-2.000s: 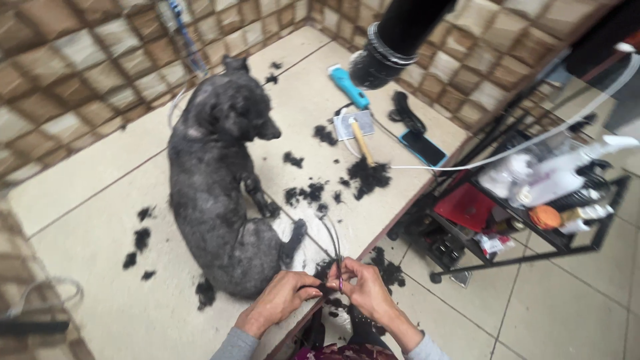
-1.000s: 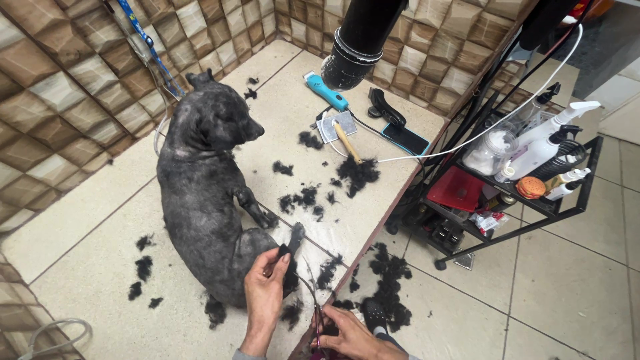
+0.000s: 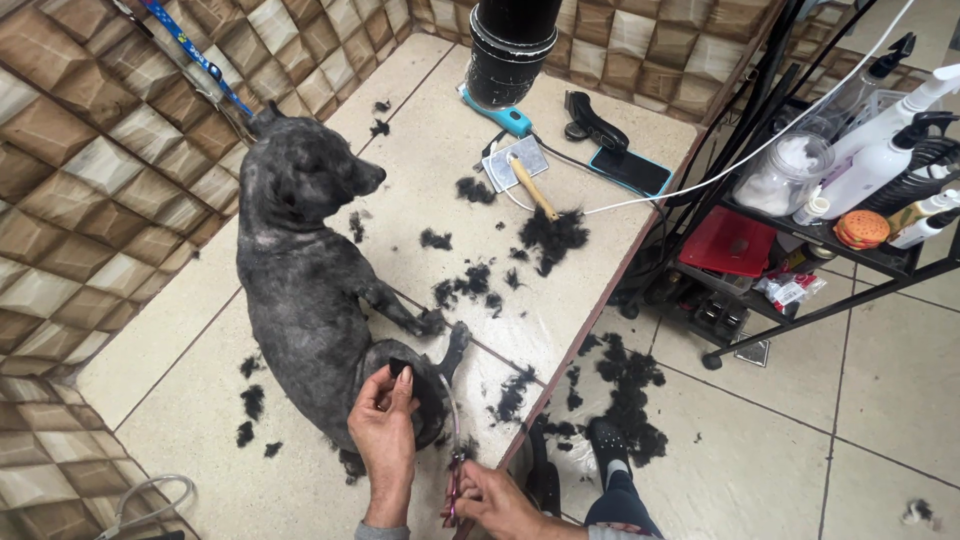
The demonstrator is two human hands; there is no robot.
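A dark grey, close-clipped dog (image 3: 307,277) sits on the tiled table, its head turned right. My left hand (image 3: 384,427) is at its hindquarters, thumb and fingers pinching a small dark tip, which may be the end of its tail. My right hand (image 3: 491,499) holds curved grooming scissors (image 3: 454,450) by their pink handles, just right of my left hand. The curved blades point up beside the dog's hind leg. Whether the blades are apart is unclear.
Turquoise clippers (image 3: 499,112), black clippers (image 3: 592,124), a slicker brush (image 3: 529,172) and a phone (image 3: 634,169) lie at the table's back right. A black dryer nozzle (image 3: 510,52) hangs above. A bottle-laden cart (image 3: 847,251) stands right. Cut hair (image 3: 630,390) litters table and floor.
Two seconds ago my hands were close together at the table's near edge. My left hand has since moved up and left to the dog's hindquarters, while my right hand is lower.
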